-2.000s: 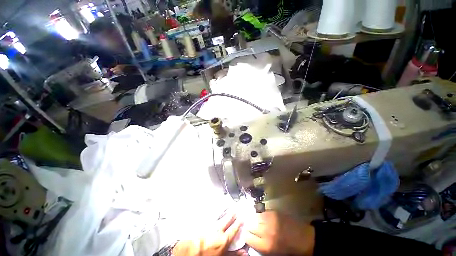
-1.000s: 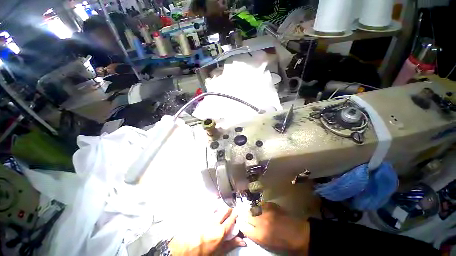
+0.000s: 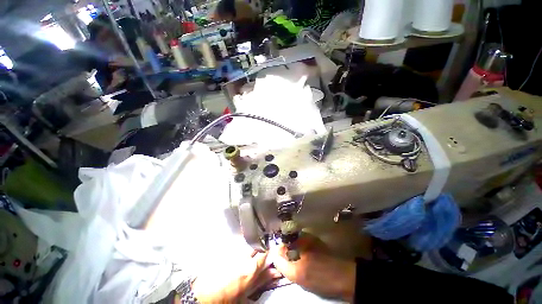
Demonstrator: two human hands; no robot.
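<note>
White fabric lies heaped to the left of the beige machine head, its middle lost in glare. My left hand rests on the fabric below the needle area, with a wristwatch or bracelet at the wrist. My right hand, in a dark sleeve, is beside it, partly under the machine's end. The fingertips of both hands meet near the presser foot area and press the cloth. The needle and foot are hidden by glare. A small dark patch shows between the hands.
A white lamp on a curved neck stands left of the head. Blue bundles hang from the arm. White thread cones stand at upper right. White pieces lie behind the arm. A neighbouring machine is at far left.
The whole view has shifted, so the machine appears further left. My hands stay close together at the needle area. More of a dark patch shows between them than before.
</note>
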